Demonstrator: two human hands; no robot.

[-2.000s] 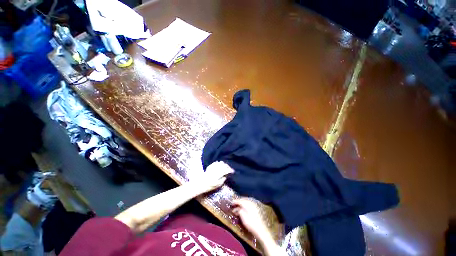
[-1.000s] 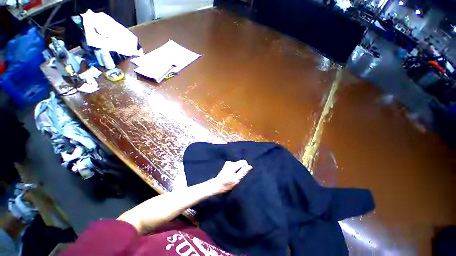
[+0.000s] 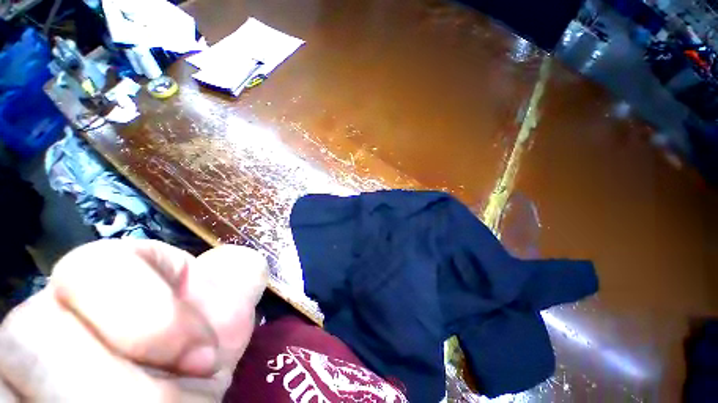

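Observation:
A dark navy garment, probably a jacket (image 3: pixel 401 275), lies spread and wrinkled over the near edge of the table (image 3: pixel 378 86). One narrow sleeve-like part points right, and another flap hangs towards the bottom of the picture. My left hand (image 3: pixel 146 319) is very large, close to the camera at the lower left, and away from the garment. Its fingers are curled together, with nothing visible in them. My right hand is not in view.
White papers (image 3: pixel 248 55) with a pen-like item, a yellow tape roll (image 3: pixel 163 87) and small items lie at the table's far left. Pale cloth (image 3: pixel 98 189) is below the left edge. A blue bin (image 3: pixel 31 118) stands beyond. A pale seam (image 3: pixel 519 142) crosses the table.
My left hand has left the garment and come up close to the camera. My right hand, seen two seconds ago, is out of view. The garment's left part now lies spread flatter.

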